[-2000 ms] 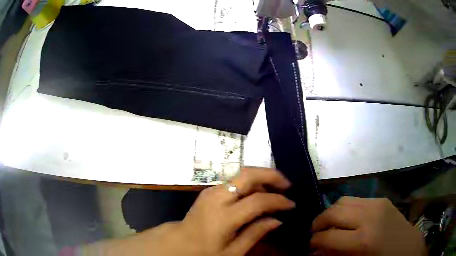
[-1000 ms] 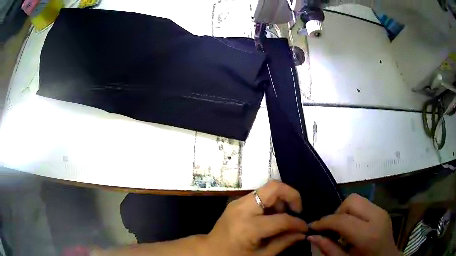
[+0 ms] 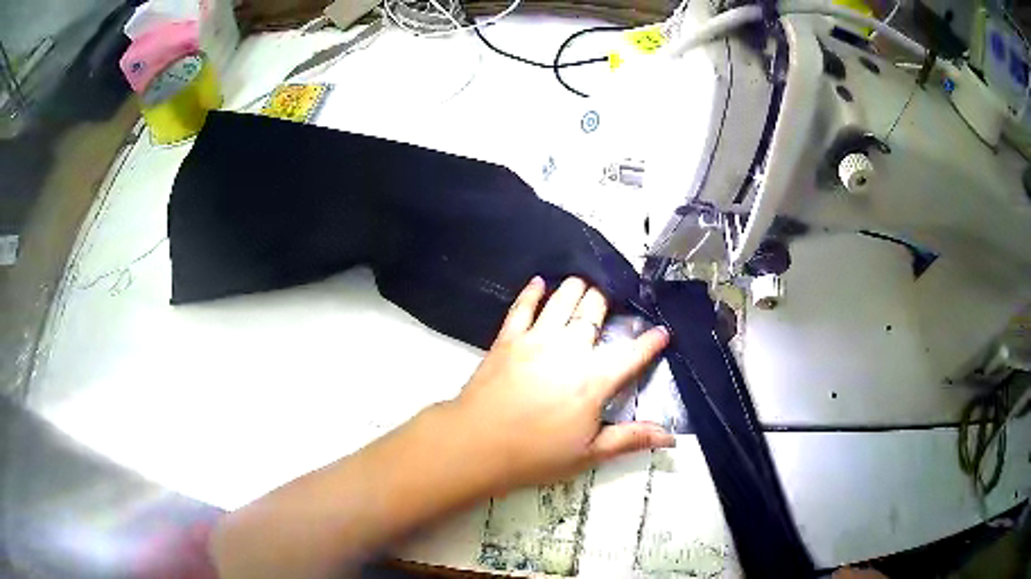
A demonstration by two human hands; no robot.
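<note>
A dark garment panel (image 3: 351, 215) lies across the white table, its right end at the presser foot (image 3: 656, 277). A long narrow dark band (image 3: 735, 418) with pale stitch lines runs from the foot down past the bottom edge. My left hand (image 3: 560, 368) lies flat with fingers spread, its fingertips on the panel's right part and index fingertip at the band edge just below the foot. The shiny needle plate (image 3: 622, 396) shows between finger and thumb. Only a sliver of my right hand (image 3: 861, 573) shows at the bottom edge, beside the band; its grip is hidden.
The off-white sewing machine head (image 3: 893, 215) with white knobs stands at the right. A yellow tape roll (image 3: 181, 102), pink box (image 3: 158, 51) and patterned packet (image 3: 296, 103) are at the upper left. Cables lie behind. Dark scissor-like loops (image 3: 986, 441) are at the right edge.
The view has tilted up, showing more of the machine. My left hand has left the band's lower end and lies on the panel near the foot. My right hand is almost out of view.
</note>
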